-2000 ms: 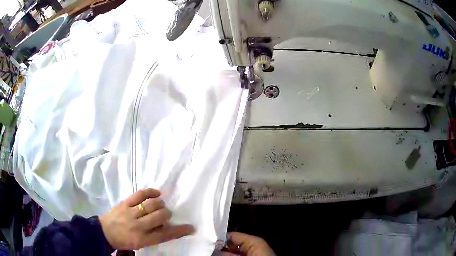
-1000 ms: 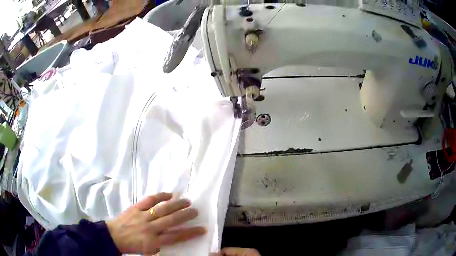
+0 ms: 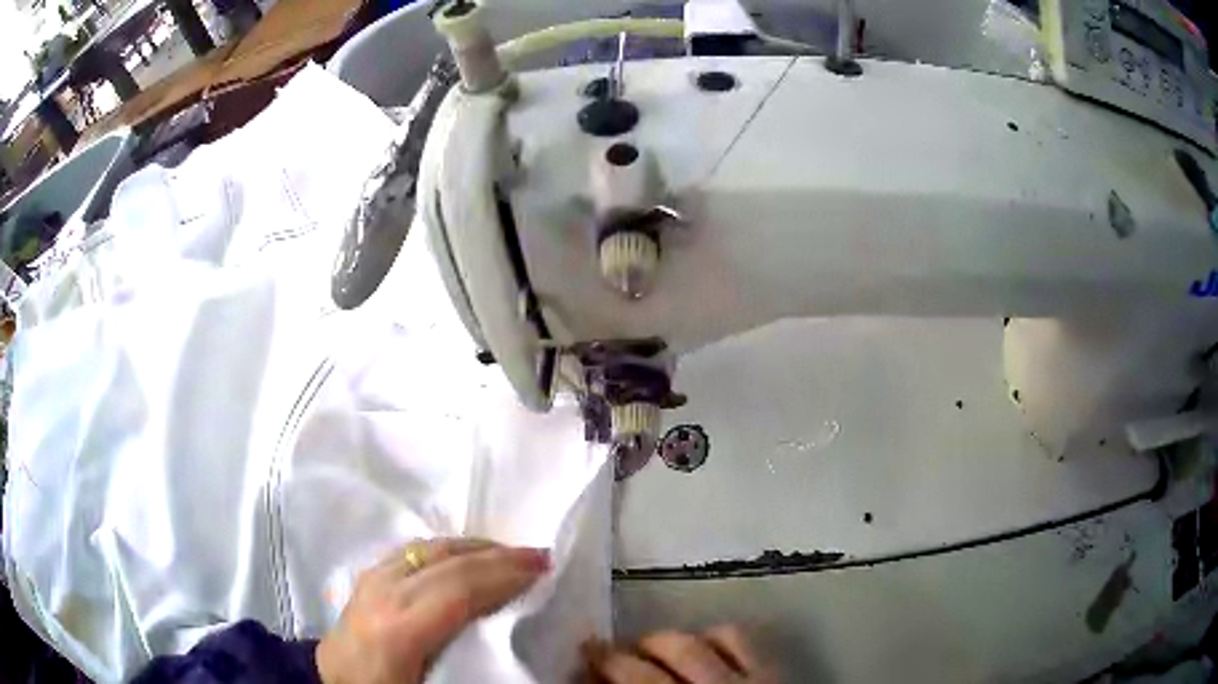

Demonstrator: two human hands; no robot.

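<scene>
The white garment piece (image 3: 174,414) with thin dark double stitch lines lies left of the needle, its right edge running to the presser foot (image 3: 597,417) of the off-white sewing machine (image 3: 828,227). My left hand (image 3: 434,604), with a ring, is on the cloth in front of the foot, fingers bent, and holds a raised fold of it. My right hand (image 3: 681,657) is cut off by the bottom edge; its fingertips touch the lower right edge of the cloth.
A grey lamp-like piece in shiny plastic (image 3: 387,201) hangs left of the machine head. A dark holed disc (image 3: 685,448) and a thread snippet (image 3: 804,448) are on the bed. A control panel (image 3: 1135,60) stands upper right, a pale bin (image 3: 67,194) upper left.
The view has moved closer to the machine head. My left hand has gone from flat on the cloth to bent fingers nearer the foot, lifting a fold. My right hand is also nearer the foot.
</scene>
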